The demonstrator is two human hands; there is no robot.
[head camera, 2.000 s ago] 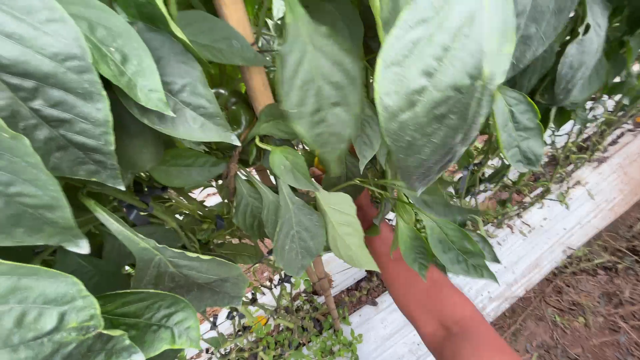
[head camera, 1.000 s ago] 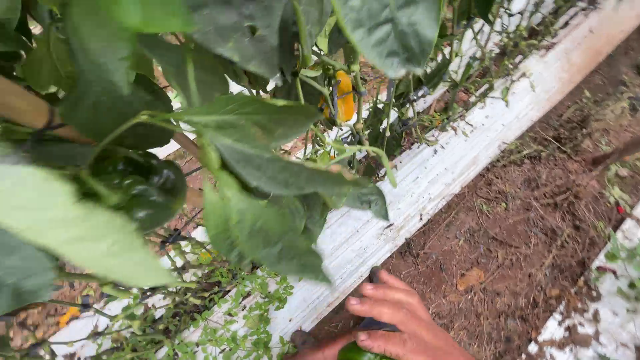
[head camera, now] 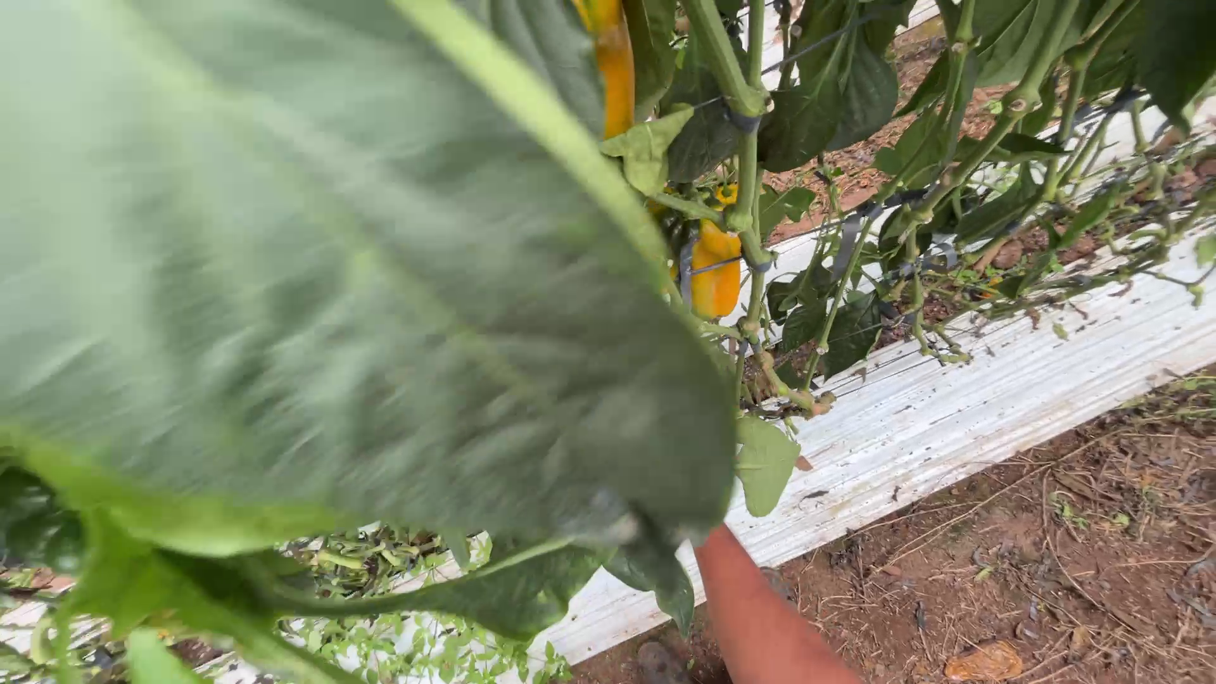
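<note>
My right forearm (head camera: 760,608) reaches up from the bottom edge, and my right hand is hidden behind a large, blurred green leaf (head camera: 380,313), so what it touches or holds does not show. My left hand is out of view. Right of the leaf, a yellow pepper (head camera: 715,271) hangs beside a knotted green stem (head camera: 748,180) that has dark ties on it. Higher up, another yellow-orange pepper (head camera: 616,76) is partly covered by leaves.
White ground sheeting (head camera: 931,437) runs diagonally below the plants. More tied stems (head camera: 959,171) stand at the upper right. Brown soil with dry litter (head camera: 1026,570) lies at the lower right. Small weeds (head camera: 408,641) grow at the bottom left.
My right hand, visible at the bottom one second ago with its fingers spread near something dark, is now behind the big leaf. The view has shifted, and the leaf covers much of it.
</note>
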